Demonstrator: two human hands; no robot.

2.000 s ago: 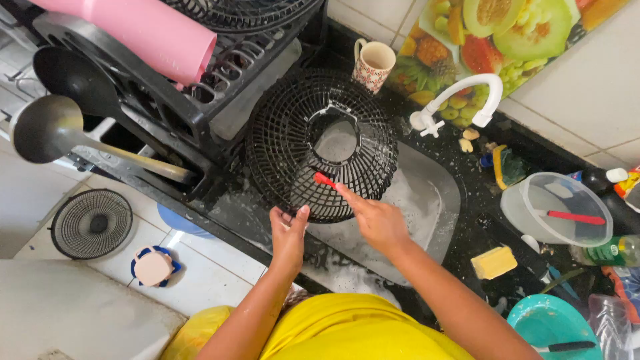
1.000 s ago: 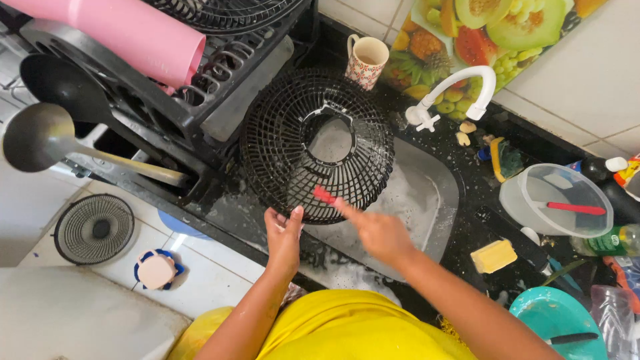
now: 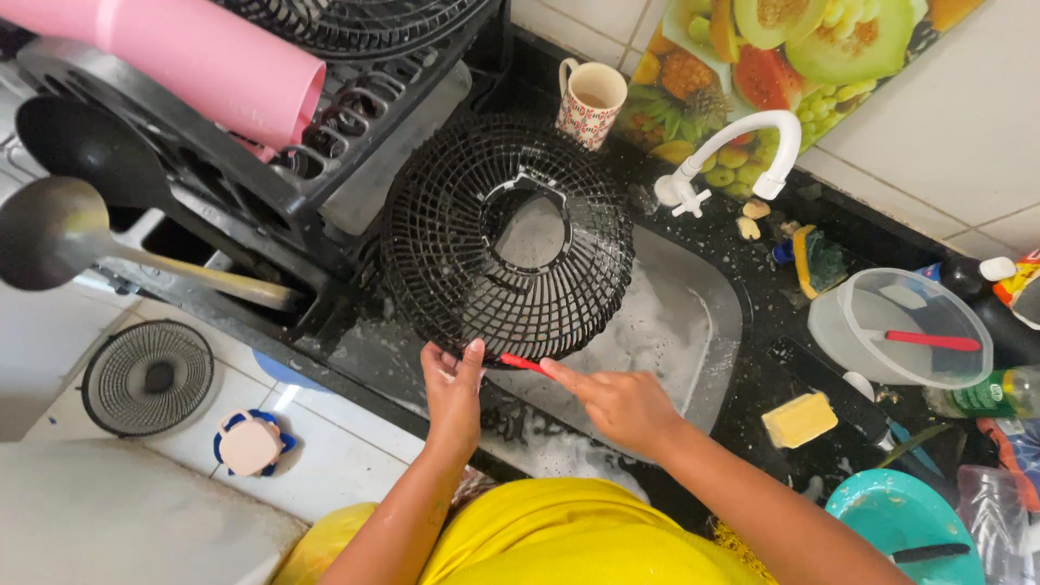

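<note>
A round black plastic fan grille [image 3: 536, 313] with an open ring at its centre stands tilted over the steel sink [image 3: 723, 325]. My left hand [image 3: 455, 390] grips the grille's lower rim between thumb and fingers. Just right of it, my right hand [image 3: 621, 402] holds a slim red tool [image 3: 524, 363], possibly a brush, against that rim, index finger stretched along it. The tool's working end is not clear. White suds lie in the sink and on the black stone counter edge.
A black dish rack [image 3: 301, 195] holding a pink container [image 3: 211, 61] and ladles is at left. Behind are a patterned mug [image 3: 591, 101] and white faucet [image 3: 743, 142]. At right are a yellow sponge [image 3: 800, 420], clear tub [image 3: 886, 361] and turquoise bowl [image 3: 910, 487].
The red tool and my right hand have moved from the grille's face down to its lower rim, nearer my left hand. My left hand stays at the rim.
</note>
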